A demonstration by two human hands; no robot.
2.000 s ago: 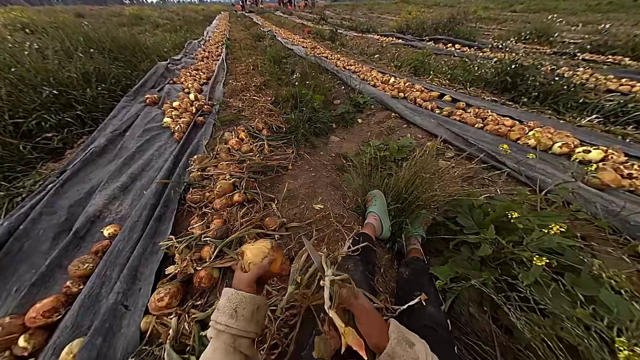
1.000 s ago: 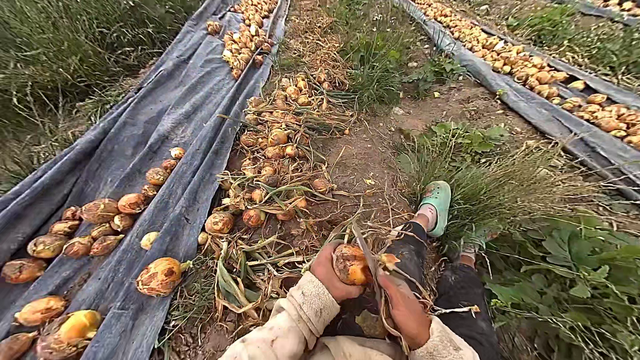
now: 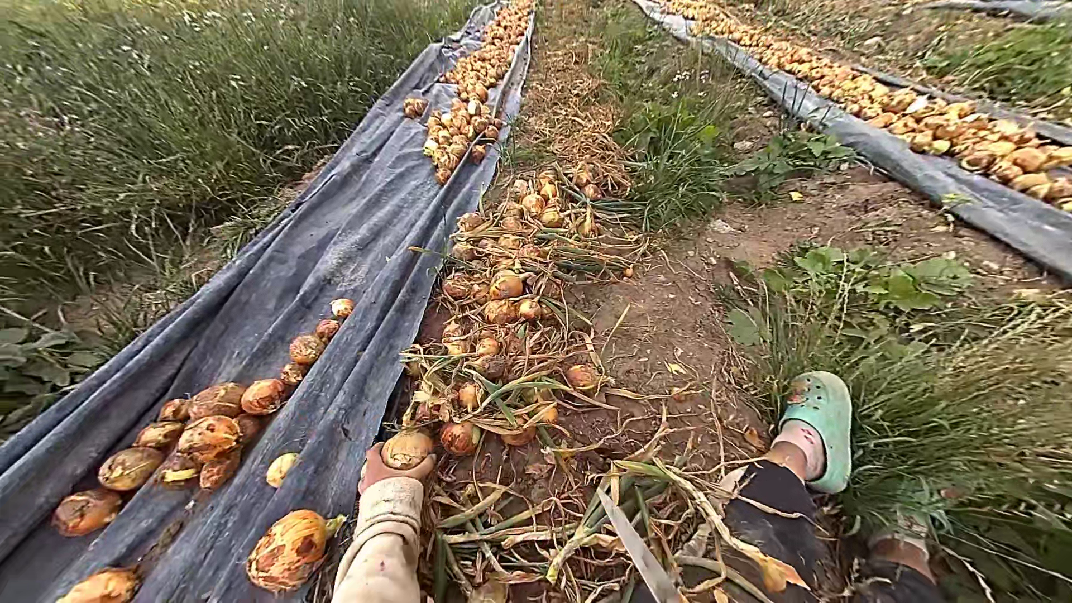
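Observation:
My left hand (image 3: 387, 469) is around a yellow onion (image 3: 408, 450) at the right edge of the dark ground-cover fabric, where the row of onions with dried tops begins. A metal blade (image 3: 632, 540), likely a knife's, points up and left at the bottom, over cut onion leaves (image 3: 578, 536). The hand at its handle is below the frame, so my right hand is out of sight. Trimmed onions (image 3: 209, 437) lie on the fabric (image 3: 335, 251) to the left of my left hand, with one larger onion (image 3: 287, 550) near my sleeve.
Untrimmed onions (image 3: 506, 285) with tangled tops run away along the soil. My leg in dark trousers and a green clog (image 3: 821, 427) are at right, beside tall grass (image 3: 946, 402). Another fabric strip (image 3: 988, 201) with onions crosses the upper right. Weeds (image 3: 167, 126) border the left.
A second ago both hands were together over my lap with an onion and the blade. My left hand has moved left to an onion in the row; my right hand has left the view.

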